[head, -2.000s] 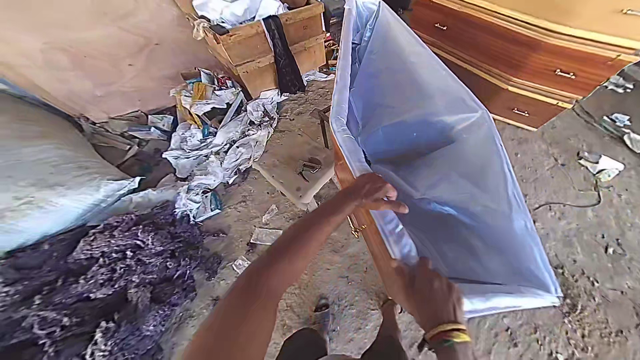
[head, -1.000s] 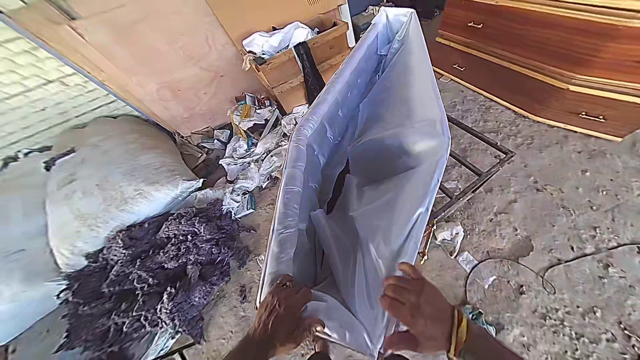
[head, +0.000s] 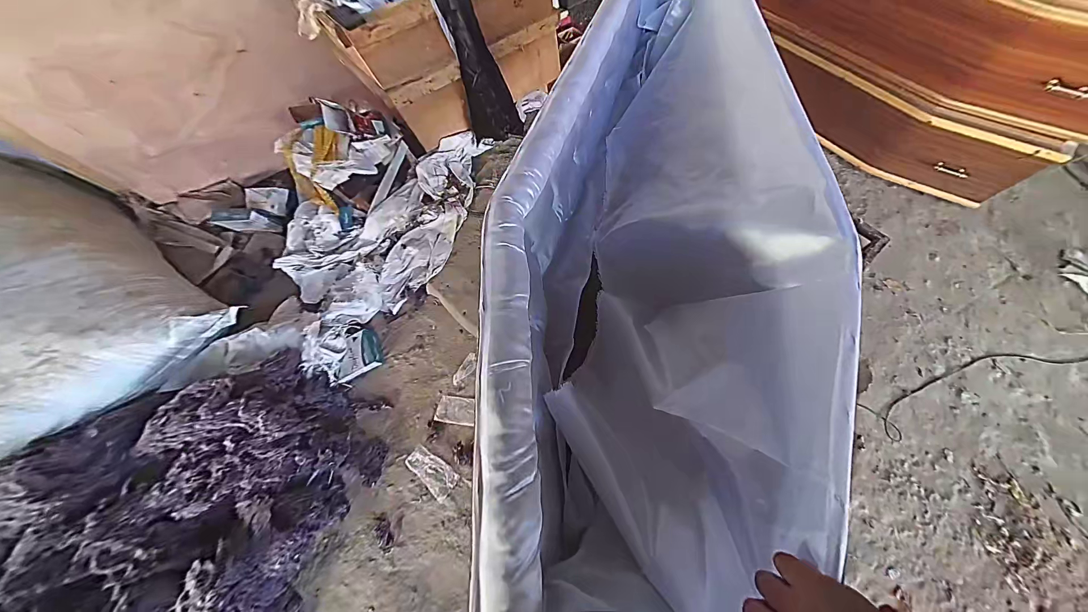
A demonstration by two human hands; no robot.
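Note:
An open coffin (head: 510, 408) stands before me, its long sides running away toward the top of the view. White satiny lining fabric (head: 722, 374) covers its inside, with a padded roll along the left rim. A dark gap shows between the left side lining and the loose sheet over the inside. At the bottom edge, right of centre, the fingers of my right hand (head: 807, 586) touch the fabric near the right rim; whether they grip it cannot be told. My left hand is out of view.
Stacked wooden coffins with metal handles (head: 935, 110) stand at the upper right. A wooden box (head: 450, 68) and crumpled plastic waste (head: 374, 246) lie beyond on the left. Purple fibre stuffing (head: 229, 476) and a pale sack (head: 93, 297) are at left. A thin cable (head: 960, 370) crosses the ground.
Both hands were on the lining at the coffin's near end a second ago; now the left is out of view and only the right hand's fingers show. The view has shifted.

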